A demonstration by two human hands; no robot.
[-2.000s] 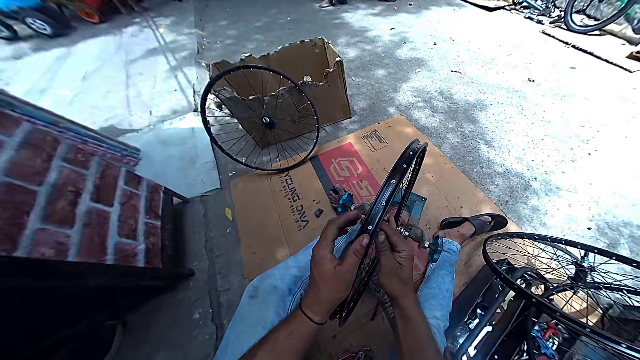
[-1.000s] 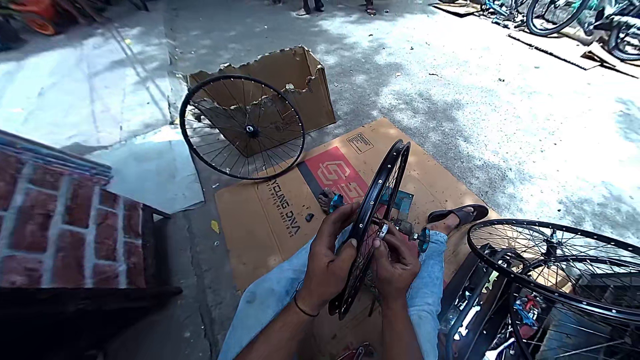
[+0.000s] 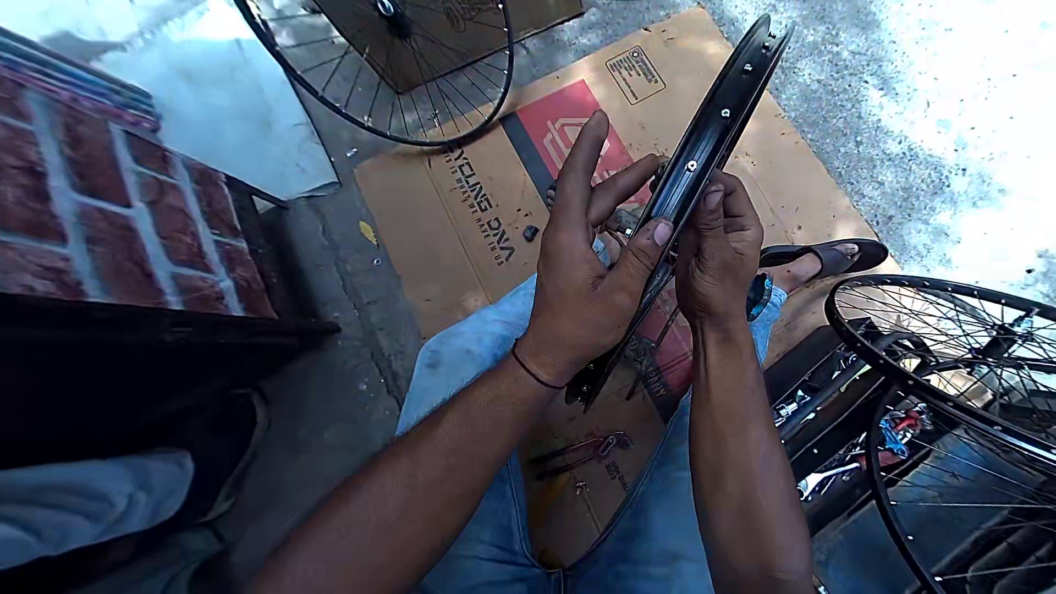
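Observation:
A black bicycle wheel rim (image 3: pixel 691 169) stands nearly edge-on between my hands, tilted with its top to the right, spoke nipples showing along its channel. My left hand (image 3: pixel 590 247) lies against its left side, thumb on the rim and forefinger and middle finger stretched out. On the right side, my right hand (image 3: pixel 720 247) has its fingers curled around the rim, partly hidden by it. The hub is mostly hidden behind my left hand and the rim. Beneath lies flattened cardboard (image 3: pixel 429 239) with printing, and pliers (image 3: pixel 582 454) with red handles rest on it between my legs.
Another spoked wheel (image 3: pixel 388 136) leans on a cardboard box (image 3: pixel 462 41) at the top. At the right, more wheels (image 3: pixel 907 384) overlap a black tool tray (image 3: pixel 817 396) with tools. A brick-patterned stand (image 3: pixel 124 214) is at the left. A sandal (image 3: pixel 850 256) is on my foot.
My left hand's forefinger and middle finger, bent at the rim before, are now stretched out away from it. My right hand stays at the rim. The view has tilted down.

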